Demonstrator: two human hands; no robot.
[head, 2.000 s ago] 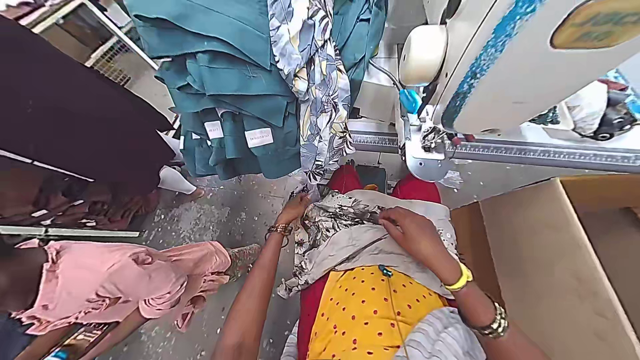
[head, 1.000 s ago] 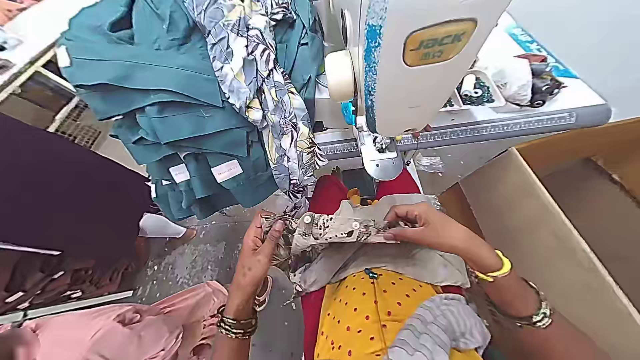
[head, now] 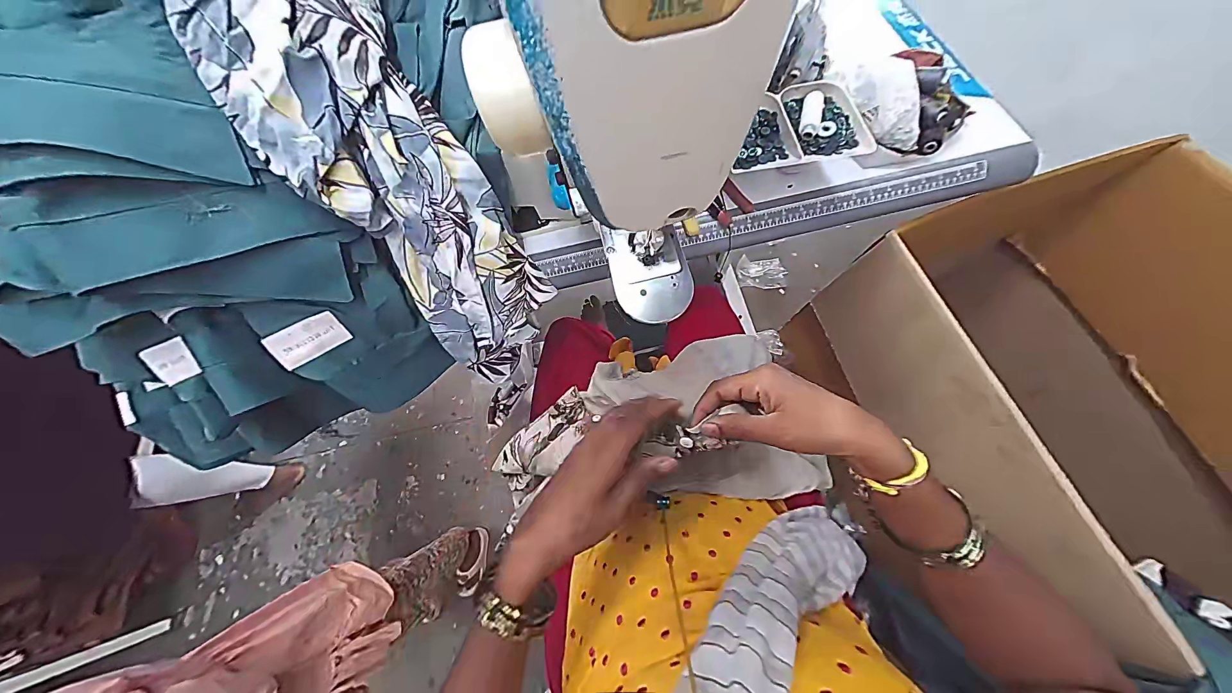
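A grey fabric piece (head: pixel 760 470) with a leaf-patterned part (head: pixel 544 438) lies across my lap, bearing small white buttons (head: pixel 685 442). My right hand (head: pixel 775 414) pinches the edge of this garment between thumb and fingertips, beside a button. Over its left part rests my left hand (head: pixel 602 472), fingers stretched toward the right hand; whether they grip cloth is hard to tell. Just beyond the hands is the sewing machine (head: pixel 664 125), its rounded metal bed end (head: pixel 654 289) pointing at my lap.
Stacked teal garments (head: pixel 173 221) and a leaf-printed cloth (head: pixel 385 154) hang at the left. Button trays (head: pixel 828 149) stand on the machine table (head: pixel 895 188). An open cardboard box (head: pixel 1001 433) is at my right. A person in pink clothing (head: pixel 289 640) is at lower left.
The left hand has moved from the garment's left end in toward its middle, near the right hand. The view has shifted closer to the machine.
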